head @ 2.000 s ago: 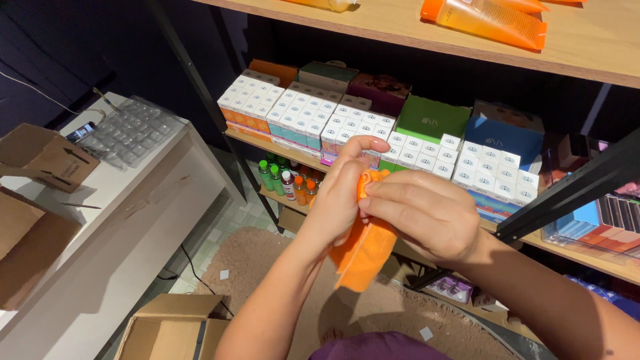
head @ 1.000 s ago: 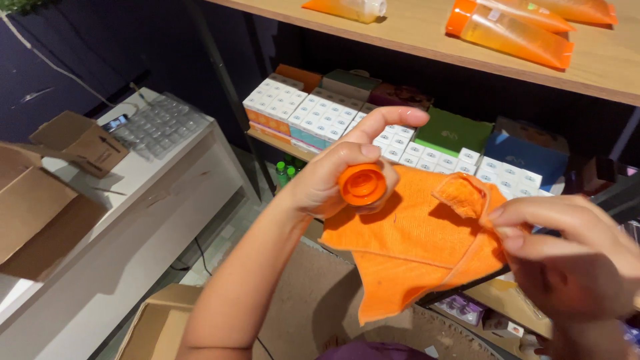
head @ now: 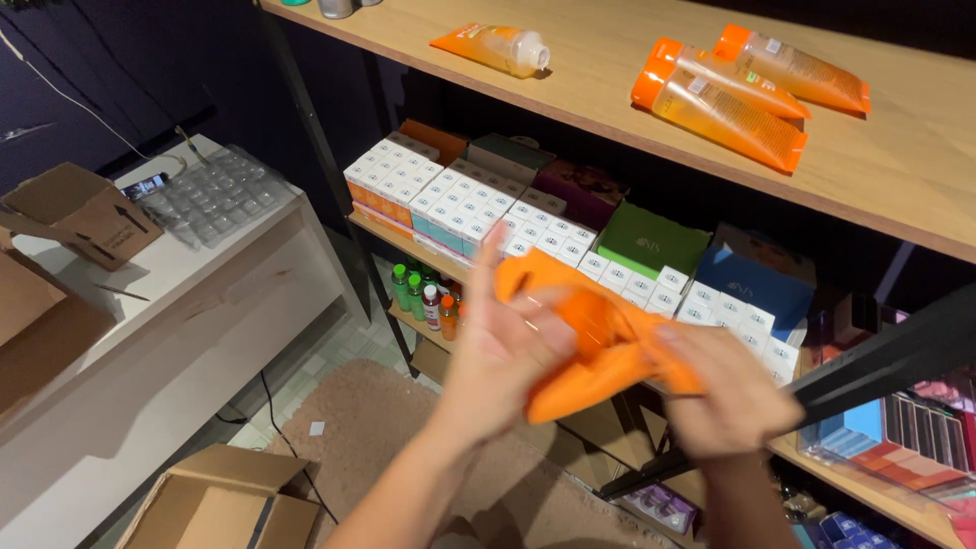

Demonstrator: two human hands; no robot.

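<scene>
My left hand [head: 507, 343] holds an orange plastic cap [head: 587, 320], blurred by motion and partly wrapped by an orange cloth [head: 587, 385]. My right hand [head: 724, 381] pinches the cloth's right side. Above them, on the wooden top shelf, lies an uncapped orange squeeze tube [head: 492, 49] with its clear neck pointing right. Farther right lie several capped orange tubes [head: 724, 110], side by side.
Rows of small white-topped boxes [head: 465, 202] fill the shelf below, with small bottles [head: 431, 305] beneath. A black metal post [head: 877, 366] slants at right. Cardboard boxes [head: 99, 221] and bubble wrap [head: 221, 191] lie on the white desk [head: 252, 297]. An open carton [head: 221, 488] is on the floor.
One second ago the cloth was spread out beside the cap's open end; now it is bunched around the cap. The view has shifted, showing more of the top shelf.
</scene>
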